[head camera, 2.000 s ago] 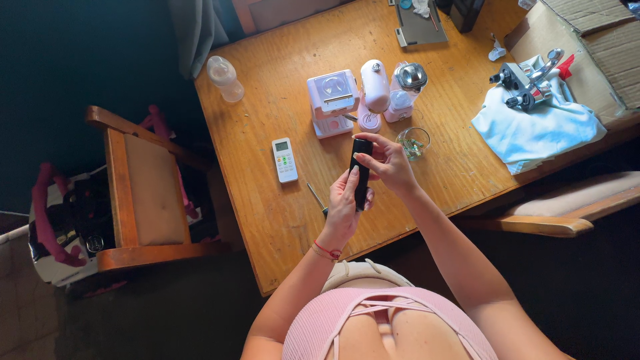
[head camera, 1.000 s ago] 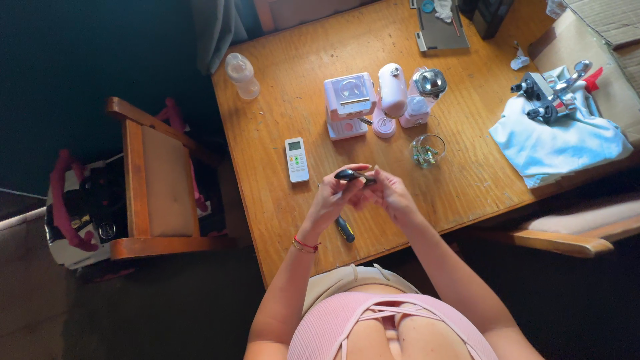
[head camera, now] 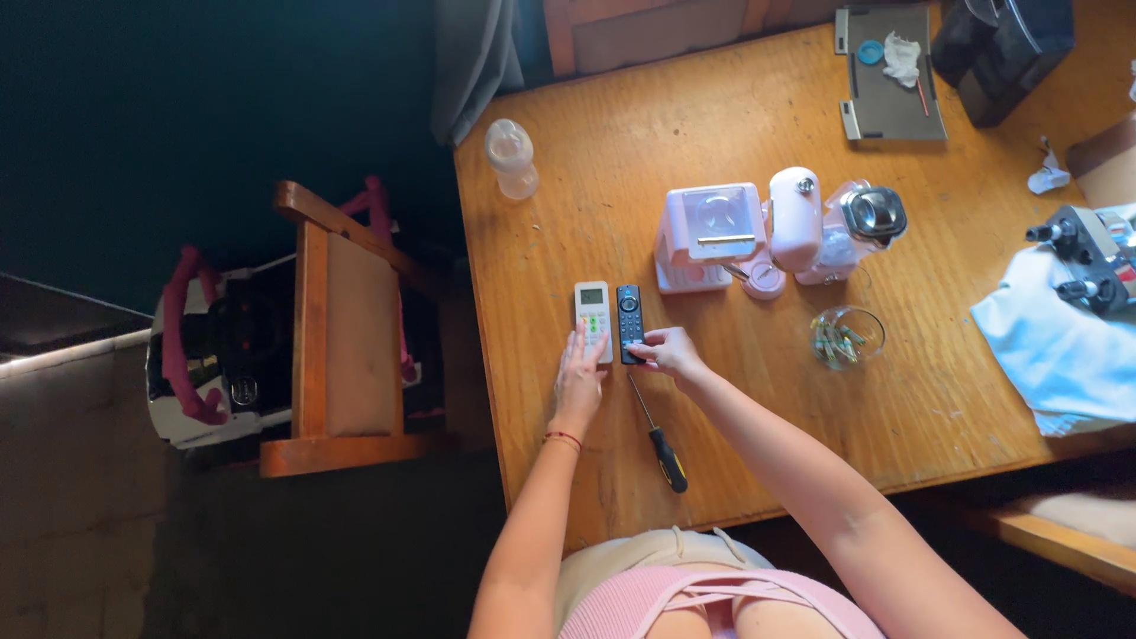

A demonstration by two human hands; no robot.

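Note:
A white remote control with a small display point(head camera: 592, 302) lies on the wooden table, and the fingers of my left hand point(head camera: 579, 377) rest flat over its lower part. Right beside it lies a black remote control point(head camera: 630, 312), buttons up. My right hand point(head camera: 667, 353) grips the lower end of the black remote between thumb and fingers. Just below the two remotes is a screwdriver point(head camera: 667, 460) with a black and yellow handle, its tip pointing up toward them. To the right stands a glass bowl point(head camera: 871, 342) holding several batteries.
Pink toy kitchen appliances point(head camera: 710, 226) stand beyond my right hand. A clear bottle point(head camera: 513, 160) is near the far left corner. A light blue cloth point(head camera: 1034, 337) lies at the right under a metal and black device point(head camera: 1087, 257). A wooden chair point(head camera: 359, 337) is at the left.
The black remote, earlier held up in both hands, now lies on the table beside the white one. My left hand has left it and moved onto the white remote.

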